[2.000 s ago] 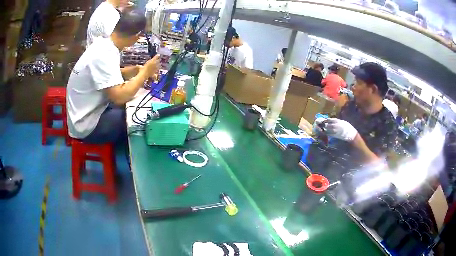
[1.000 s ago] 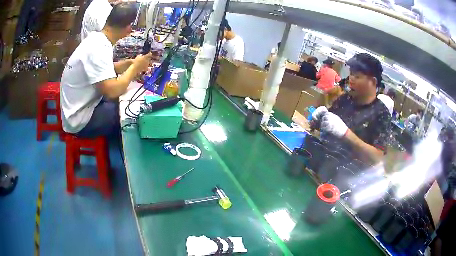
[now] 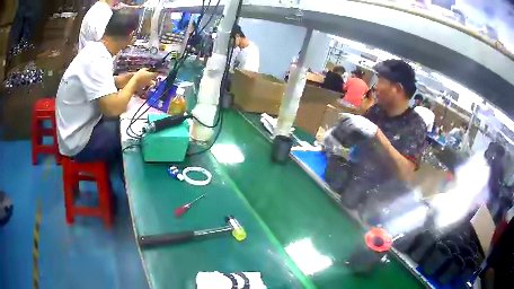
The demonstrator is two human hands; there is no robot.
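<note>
Neither of my hands is in the picture. On the green bench (image 3: 256, 189) nearest me lies a white bundle with black bands (image 3: 230, 280), cut off by the lower edge. Above it lies a mallet (image 3: 191, 234) with a long black handle and yellow-green head. A red-handled screwdriver (image 3: 190, 205) and a coiled white cable (image 3: 197, 176) with a blue end lie further up. A dark housing with a red ring on top (image 3: 378, 240) stands at the right on the belt, its body blurred. Another dark housing (image 3: 282, 149) stands further back.
A green box (image 3: 166, 142) with black cables sits at the left, beside a white post (image 3: 208, 96). Across the belt, a person in white gloves (image 3: 352, 132) stands behind rows of dark housings (image 3: 439, 248). Another person sits at the left near red stools (image 3: 88, 189).
The view has shifted, so bench items sit further left. The red-topped housing has moved nearer along the belt. The dark housing beside the blue mat is no longer distinct. The opposite person's gloved hands have moved.
</note>
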